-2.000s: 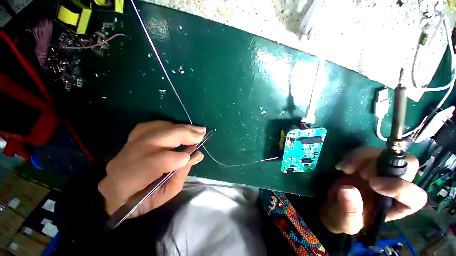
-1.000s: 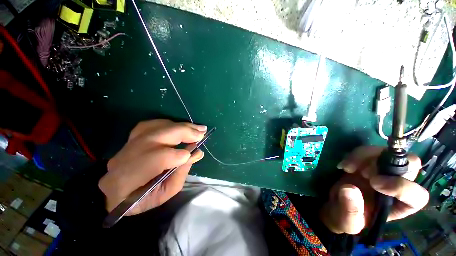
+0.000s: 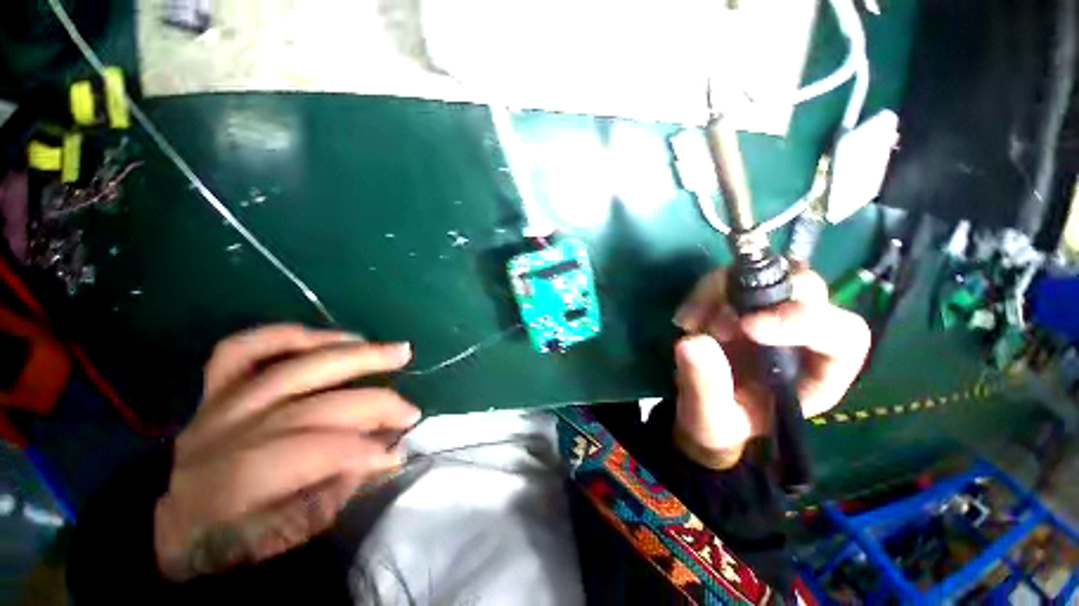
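Observation:
The teal-green circuit board (image 3: 555,295) lies on the dark green bench surface, with a white cable (image 3: 522,178) at its far edge. My left hand (image 3: 290,432) is left of the board and pinches the thin solder wire (image 3: 225,213); the wire's free end reaches the board's left side. The hand is blurred, and the tweezers cannot be made out clearly in it. My right hand (image 3: 775,361) is right of the board and holds the soldering iron (image 3: 736,195) by its black handle, tip pointing away from me, apart from the board.
A pale mat (image 3: 296,53) lies behind the green surface. A white plug and cables (image 3: 861,168) lie beyond the iron. Yellow-and-black parts (image 3: 97,113) and loose small parts are at far left. A blue frame (image 3: 947,533) is at lower right, and a patterned strap (image 3: 645,503) hangs in front of me.
The view has turned and shifted right, so the board appears further left. The picture is more blurred. The tweezers no longer show clearly in my left hand; my right hand still holds the iron.

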